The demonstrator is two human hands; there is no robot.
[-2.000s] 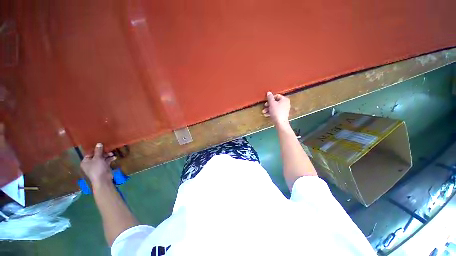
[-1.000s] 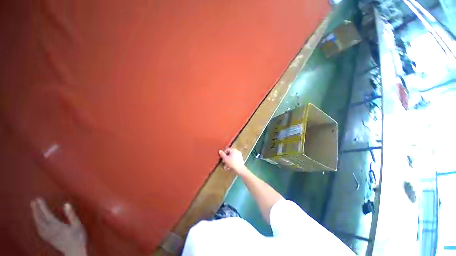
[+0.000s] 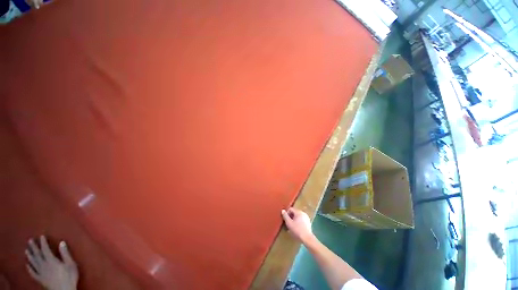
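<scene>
The rust-orange fabric ply (image 3: 216,119) covers most of the table, with a few soft wrinkles at the upper left and a ridge with two shiny spots at the lower left. My left hand (image 3: 52,265) lies palm down on the cloth at the lower left, fingers spread, holding nothing. My right hand (image 3: 297,223) pinches the cloth edge between thumb and fingertips at the table's near right rim. The wrist of my left hand is cut off by the bottom edge.
The worn brown table rim (image 3: 335,144) runs along the cloth. An open cardboard box (image 3: 392,195) stands on the green floor at the right, another box (image 3: 392,73) farther off. White material (image 3: 372,17) lies at the far cloth end. Part of a person's hand (image 3: 37,3) shows at the top left.
The view has turned along the table towards its far end. My left hand has left the near rim and now lies on the cloth. My right hand still pinches the edge.
</scene>
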